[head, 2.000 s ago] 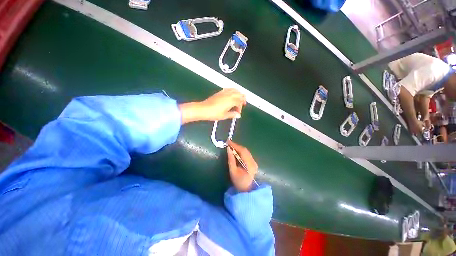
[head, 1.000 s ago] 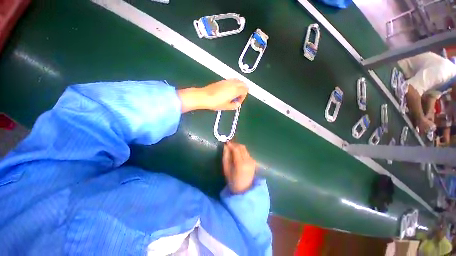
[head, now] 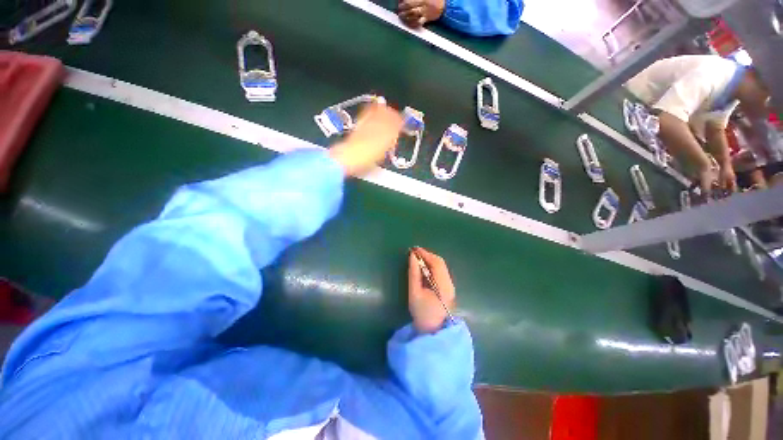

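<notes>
My left hand [head: 372, 139], blurred, reaches over the pale rail onto the far green belt. Its fingers meet the left side of a white oval housing frame [head: 416, 148] with a blue-silver end; whether they grip it cannot be told. Another frame [head: 332, 120] lies partly behind the hand. My right hand [head: 432, 290] is over the near green surface, shut on thin tweezers [head: 436, 290] held like a pen. No frame is under the tweezers.
More frames lie on the belt beyond the rail [head: 461, 204], left and right. A pink-red tray [head: 24, 103] is far left. A dark bundle [head: 670, 308] and cardboard box [head: 743, 411] are right. Another person's hand [head: 421, 10] rests at the top; a person in white works at right.
My left hand has moved up across the rail onto the belt. The frame formerly between my hands has left the near surface. My right hand stays near, the tweezers showing again. The view has shifted.
</notes>
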